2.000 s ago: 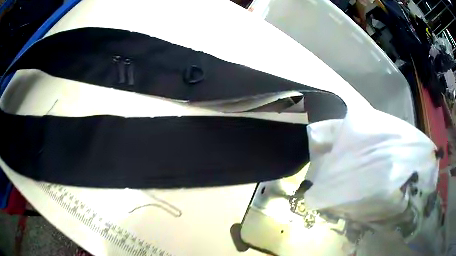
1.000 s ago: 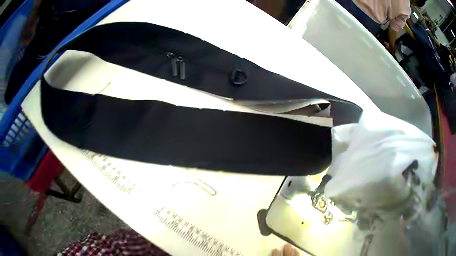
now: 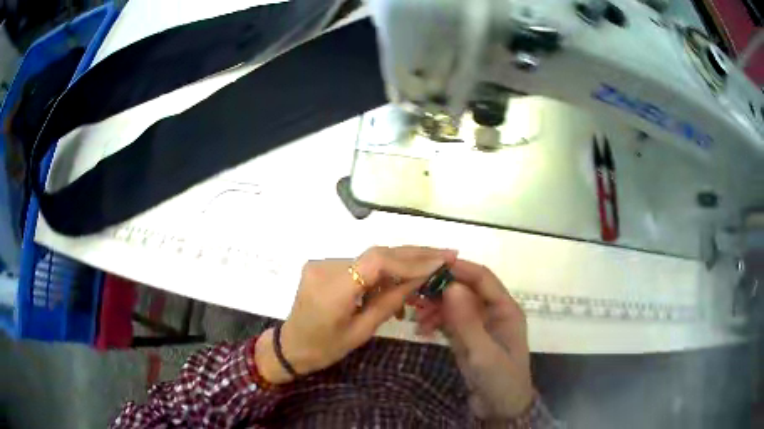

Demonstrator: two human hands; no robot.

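Note:
My left hand (image 3: 339, 306), with a ring and a dark wrist band, and my right hand (image 3: 486, 335) meet over the table's front edge. Between their fingertips is a small dark metal piece, perhaps a bobbin case (image 3: 436, 282); both hands' fingers touch it. The black fabric band (image 3: 226, 134) lies looped on the table at the left, its right end by the machine head. The white sewing machine (image 3: 570, 75) with blue lettering stands in front of my hands. Its presser foot area (image 3: 440, 126) is blurred.
Red-handled thread snips (image 3: 606, 197) lie on the machine bed (image 3: 503, 188), right of the needle area. A loose thread (image 3: 230, 191) lies on the table. A printed ruler (image 3: 603, 308) runs along the front edge. A blue plastic basket (image 3: 59, 293) stands at the left.
The view has swung right and down, bringing the machine head and snips into sight. Both hands are now in view, holding the small metal piece; before, only fingertips showed at the bottom edge.

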